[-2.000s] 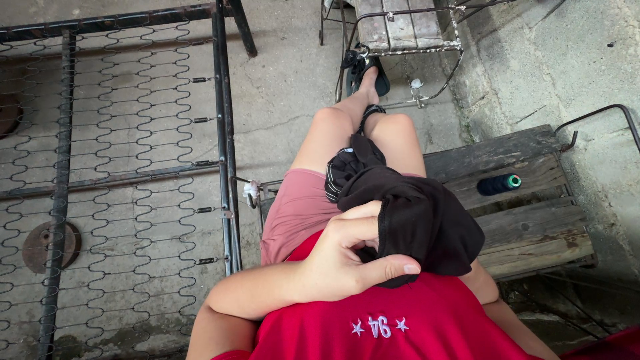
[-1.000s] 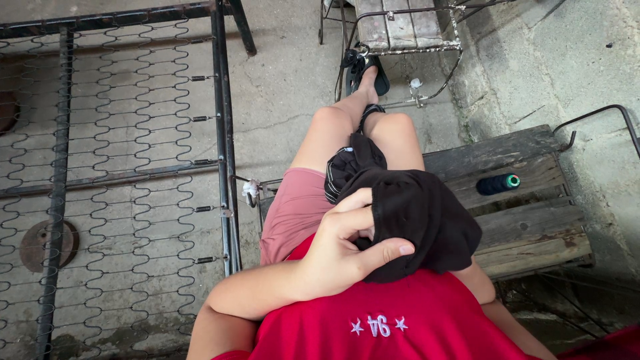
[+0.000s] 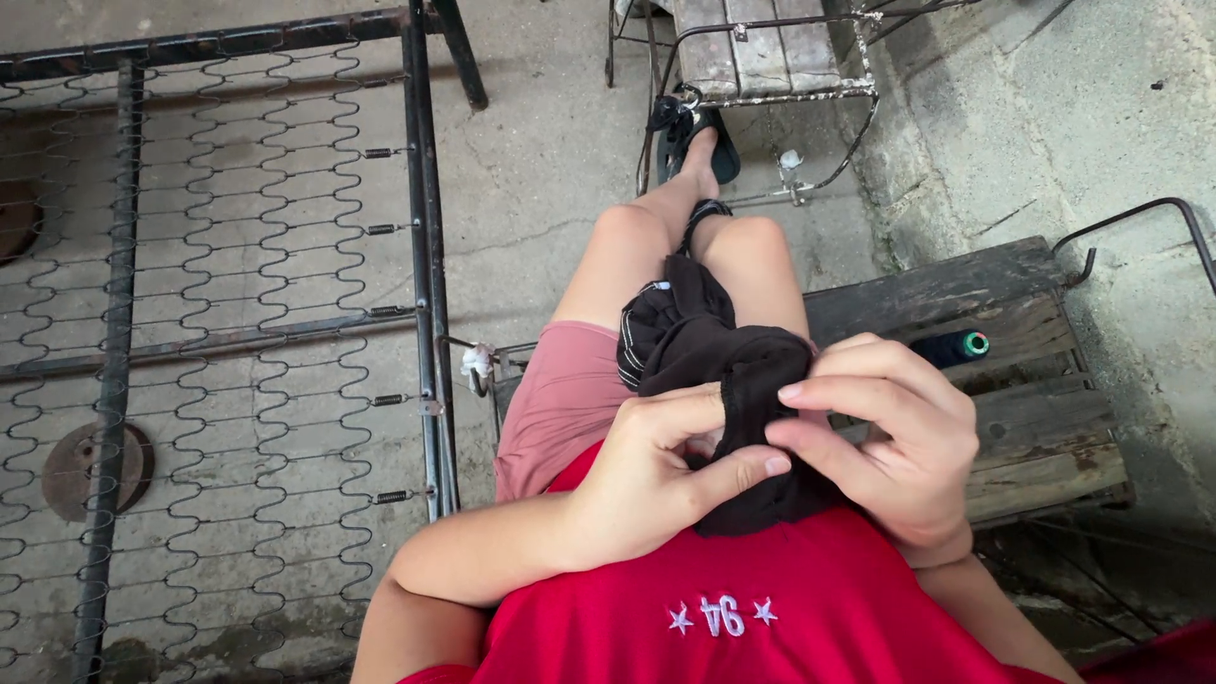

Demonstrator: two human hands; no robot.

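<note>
A black cloth garment (image 3: 703,351) with white stitching on part of it lies bunched across my lap. My left hand (image 3: 674,465) grips its near end, the thumb on top and the other fingers partly hidden inside the fabric. On the right, my right hand (image 3: 883,427) has its thumb and index finger at the garment's edge; whether they pinch the cloth or a needle is too small to tell. Just beyond that hand, a spool of dark thread (image 3: 950,349) lies on its side on the wooden slatted bench (image 3: 1035,437).
A black metal frame (image 3: 423,237) with wavy wire springs stands at the left, above round rusty discs (image 3: 98,472). A wooden-slatted chair (image 3: 760,47) is near my feet. A concrete wall (image 3: 1064,114) rises at the right, beside a bent metal rod (image 3: 1130,214).
My right hand, hidden behind the black cloth before, has come into view at the garment's right edge. The cloth between my hands has shifted and now shows a seam or hem.
</note>
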